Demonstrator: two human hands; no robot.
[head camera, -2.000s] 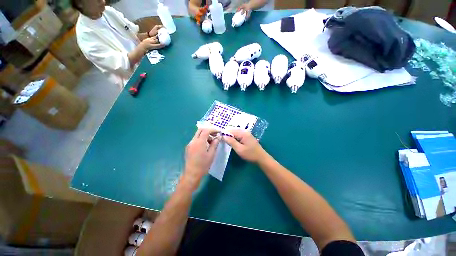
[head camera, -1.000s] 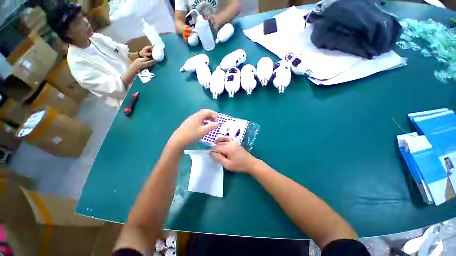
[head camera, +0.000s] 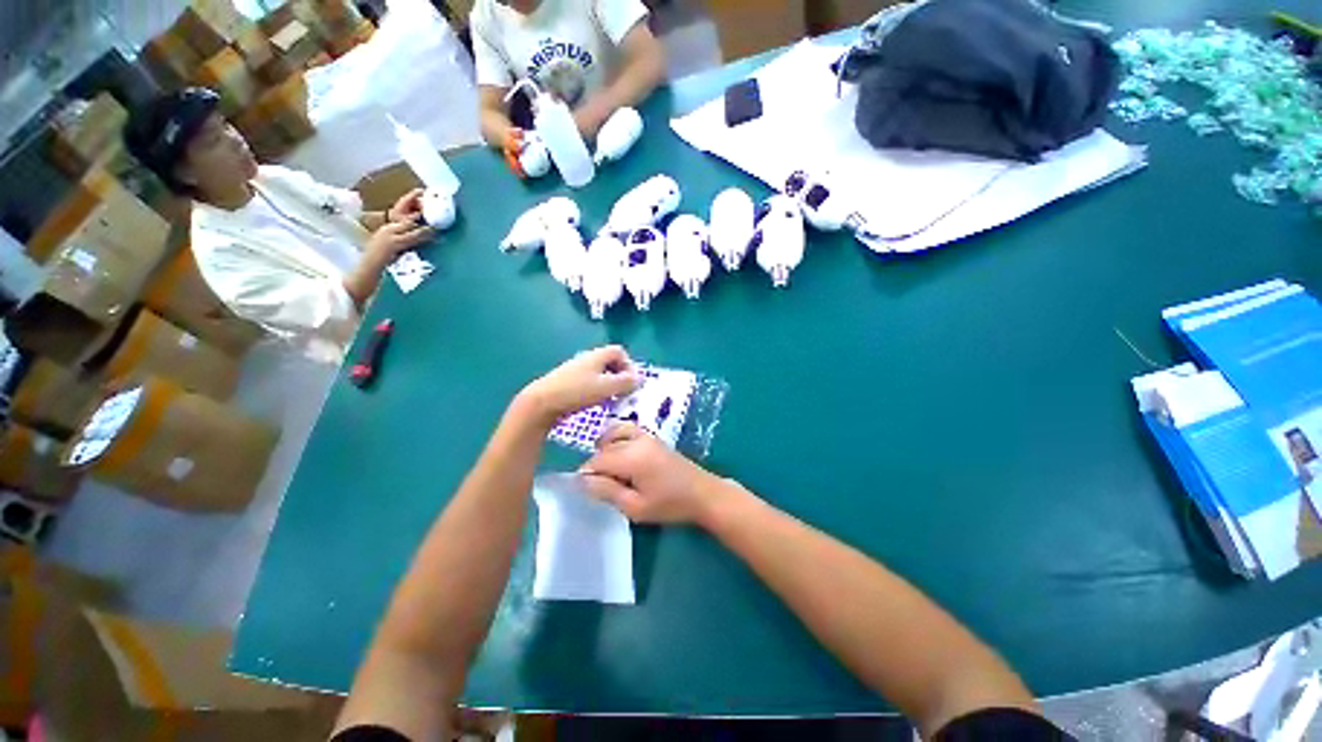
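A white sheet with rows of purple dots (head camera: 583, 425) lies on clear crinkled plastic (head camera: 706, 415) at the middle of the green table. My left hand (head camera: 583, 383) is over its upper left part, fingers bent together; whether they pinch a sticker is hidden. My right hand (head camera: 653, 476) is at its lower edge, fingertips on the top of a plain white backing sheet (head camera: 584, 548) that extends toward me. Dark marks show on the dotted sheet's right part.
Several white bulb units (head camera: 645, 267) lie beyond the sheets. A red and black tool (head camera: 373, 354) is near the left edge. Dark cloth (head camera: 986, 80) rests on white paper (head camera: 928, 199). Blue boxes (head camera: 1247, 406) are at right. Two people sit across, near squeeze bottles (head camera: 563, 138).
My hands have parted from their pinch together; my left hand has moved up over the dots. The plain backing sheet shows more fully. The camera view has shifted.
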